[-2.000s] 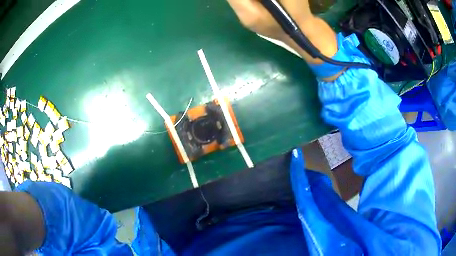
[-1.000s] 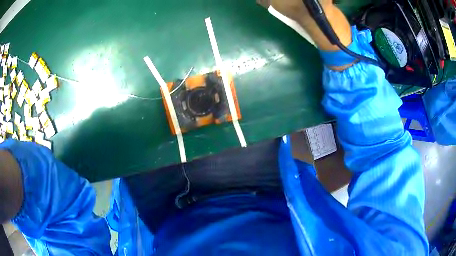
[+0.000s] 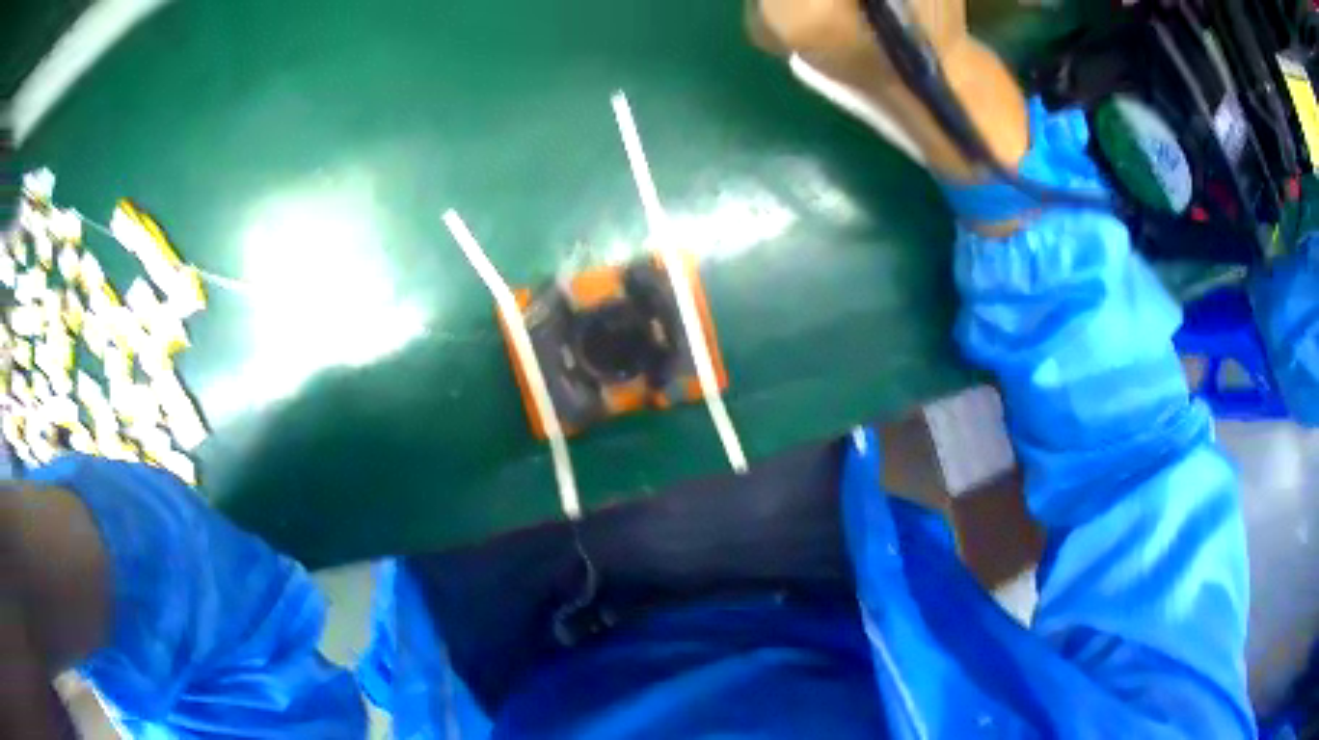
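Note:
The orange-brown holding fixture (image 3: 596, 279) with a dark round centre recess lies on the green bench near its front edge. Two long white strips (image 3: 699, 340) cross its left and right sides and project past it. My right hand (image 3: 882, 58) is at the top, cut off by the frame edge, closed around the black handle of the soldering iron (image 3: 920, 65); its tip is out of view. My left hand (image 3: 51, 607) is blurred and cut off at the lower left edge, so what it does cannot be told. No watch case can be made out in the fixture.
A loose pile of small white and yellow battery cells (image 3: 123, 325) lies at the left. A black fan (image 3: 1150, 156) with cables stands at the upper right. A blue stool-like object (image 3: 1222, 347) is below it. The bench's front edge runs close to my body.
The view shifts between frames. The thin wire that curved over the fixture's left side no longer shows there. My right hand still holds the iron; the fixture lies in place.

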